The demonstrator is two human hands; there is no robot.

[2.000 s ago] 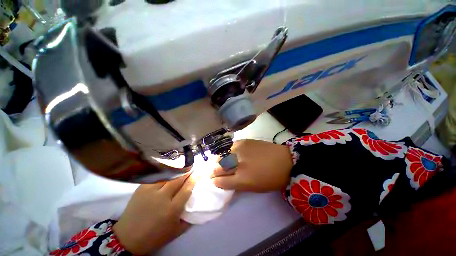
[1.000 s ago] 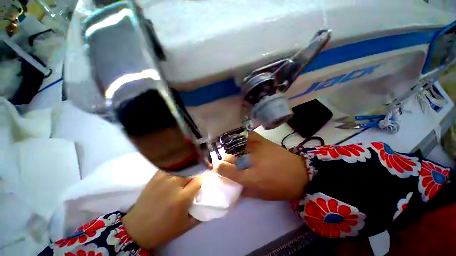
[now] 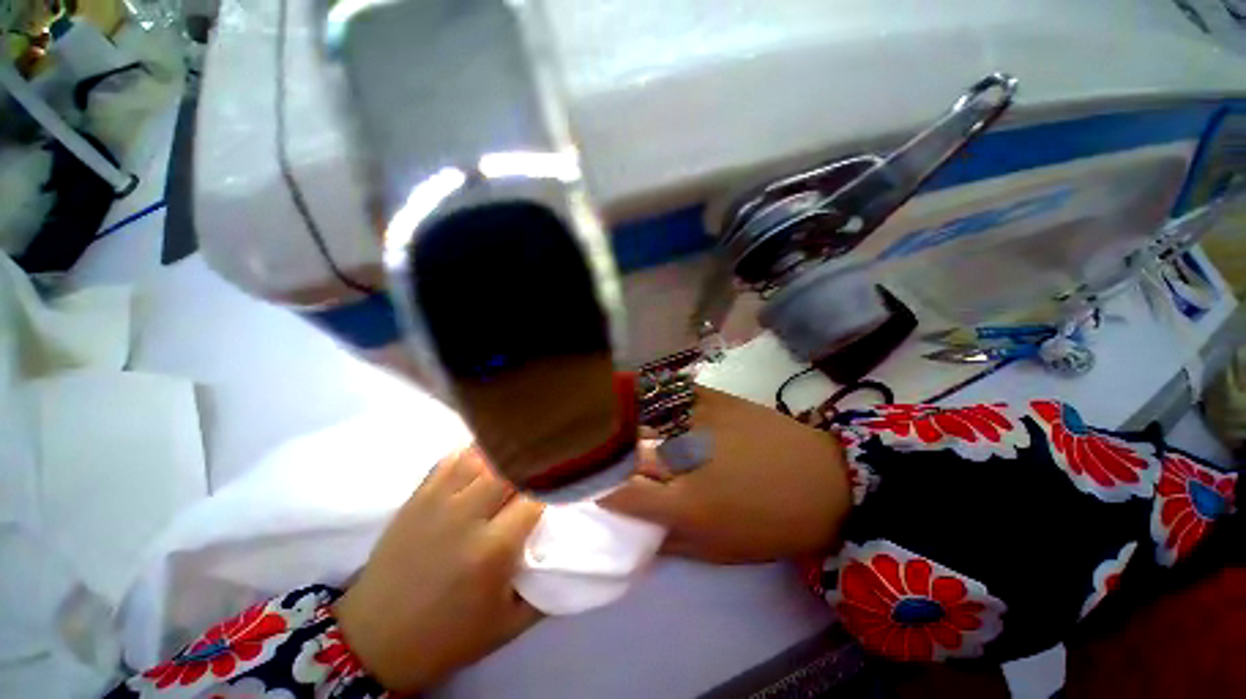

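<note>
A small white fabric piece (image 3: 588, 557) lies on the table in front of the needle area, brightly lit. My left hand (image 3: 444, 574) is on its left edge, fingers reaching under the sewing machine head. My right hand (image 3: 758, 478) is on its right side, with a grey block (image 3: 683, 452) at its fingers. Both hands hold the piece between them; the fingertips are partly hidden. The shiny take-up cover (image 3: 506, 273) of the white sewing machine (image 3: 656, 82) hides the needle and presser foot.
White cut pieces (image 3: 123, 451) lie at the left. A black smartphone (image 3: 868, 337), dark scissor loops (image 3: 834, 399) and blue-handled snips (image 3: 1004, 341) lie behind my right hand. A measuring strip (image 3: 806, 675) runs along the front edge.
The view has shifted, so the take-up cover now sits further right and hides the needle area. The hands keep nearly the same hold, with the fabric piece turned slightly.
</note>
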